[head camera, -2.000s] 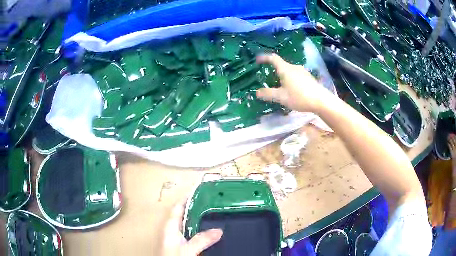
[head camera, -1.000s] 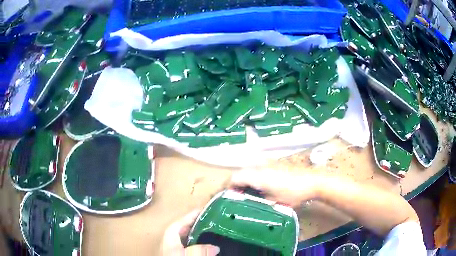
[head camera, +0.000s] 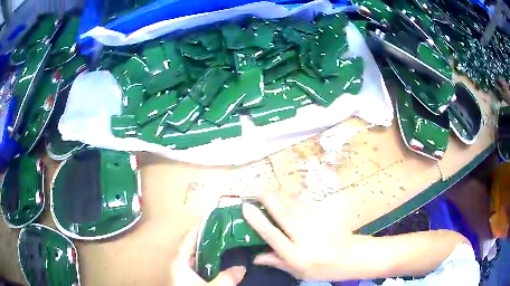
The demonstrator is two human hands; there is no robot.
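Observation:
A green housing shell (head camera: 215,240) with a pale rim and dark recess is at the bottom centre, cut off by the lower edge. My left hand (head camera: 196,262) holds its left side, thumb over the recess edge. My right hand (head camera: 302,234) lies across its right part, fingers on the top end. Whether a small panel is under the right fingers cannot be told. Loose green panels (head camera: 235,95) lie heaped in a white liner (head camera: 92,106) behind the hands.
Several green housings stand at left (head camera: 120,190) and overlap at right (head camera: 425,131). A blue bin (head camera: 184,17) is behind the liner. White blobs (head camera: 321,179) mark the stained board (head camera: 369,173). Small glittering parts (head camera: 475,61) lie far right. A person's hand shows at the right edge.
My right hand has come from the panel heap to the housing's top end and now lies further over its face. My left hand still holds the housing. The camera view has shifted.

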